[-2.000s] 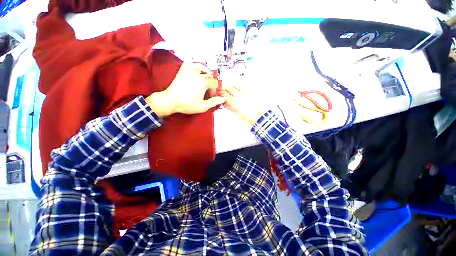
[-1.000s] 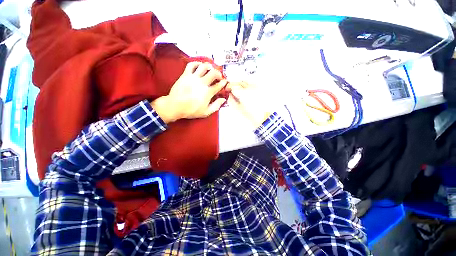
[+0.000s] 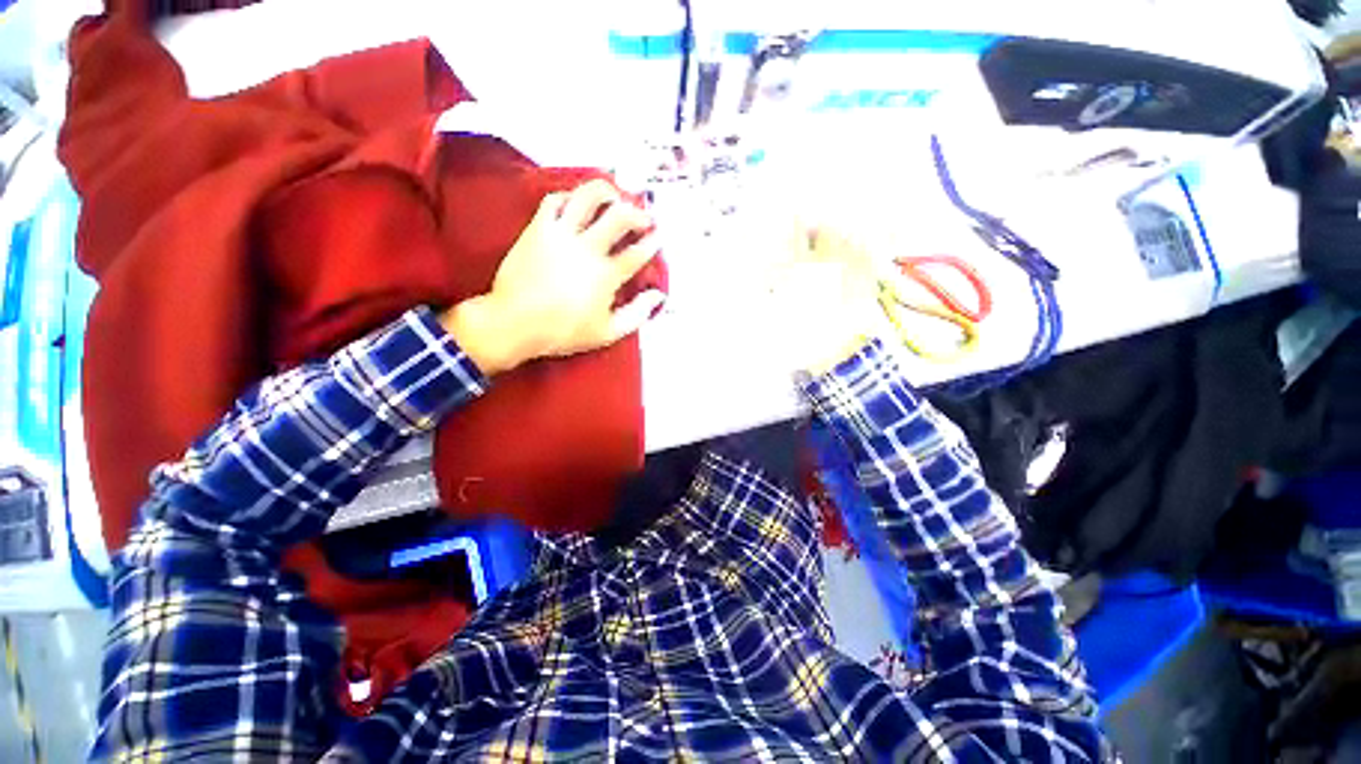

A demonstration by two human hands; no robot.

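The rust-red knit garment piece (image 3: 194, 284) lies in a large heap on the left of the machine table, its lower part hanging over the front edge. My left hand (image 3: 564, 284) lies on its right part, fingers curled and holding the cloth at its right edge, just below the needle area (image 3: 699, 172). My right hand (image 3: 839, 291) is off the cloth, just left of the handles of the scissors (image 3: 943, 303). It is overexposed; whether its fingers touch the scissors cannot be told. The scissor blades cannot be made out.
The sewing machine head (image 3: 881, 97) spans the back of the table. A dark blue cord (image 3: 1022, 261) loops over the table edge right of the scissors. Black garments (image 3: 1149, 433) and a blue bin (image 3: 1142, 642) are below at right. More red cloth (image 3: 391, 634) lies below at left.
My right hand has left the fabric edge near the needle and moved right, beside the scissors. My left hand stays on the cloth. The whole view has shifted slightly.
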